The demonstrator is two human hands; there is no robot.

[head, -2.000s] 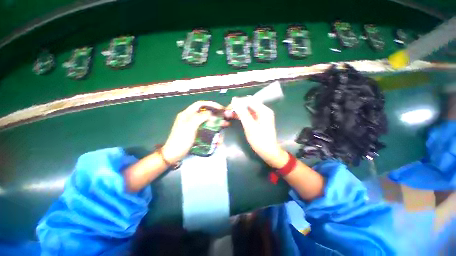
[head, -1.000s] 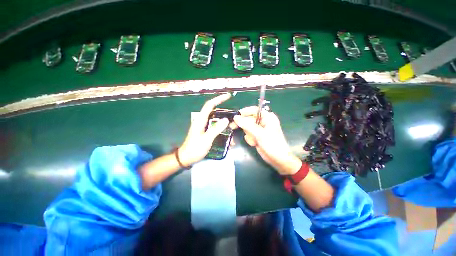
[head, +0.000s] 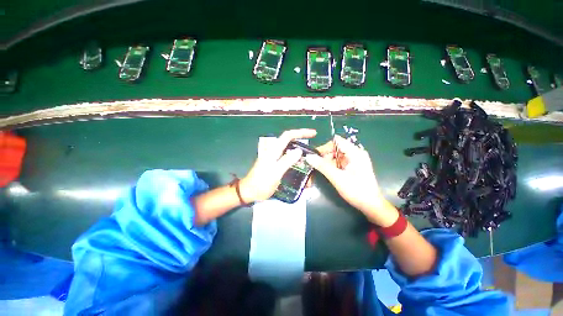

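My left hand (head: 270, 171) holds a half-assembled phone unit (head: 292, 182) with green board and black frame, tilted over the top of a pale sheet (head: 278, 237). A small black plastic part (head: 304, 147) lies across the unit's top end, under my left thumb and my right fingertips. My right hand (head: 350, 173) also holds a thin pale stick (head: 332, 126), like tweezers, pointing up between its fingers. My fingers hide part of the unit and of the black part.
Several phone units (head: 270, 60) lie on the green belt (head: 216, 80) beyond the cream edge strip (head: 204, 105). A large heap of black parts (head: 472, 166) is on the right. Small white pieces (head: 350, 131) lie beyond my right hand. Blue sleeves of another person (head: 543, 247) show far right.
The whole view has shifted, so hands, heap and belt units appear further right. A red thing has come into view at the far left. Both hands stay on the unit.
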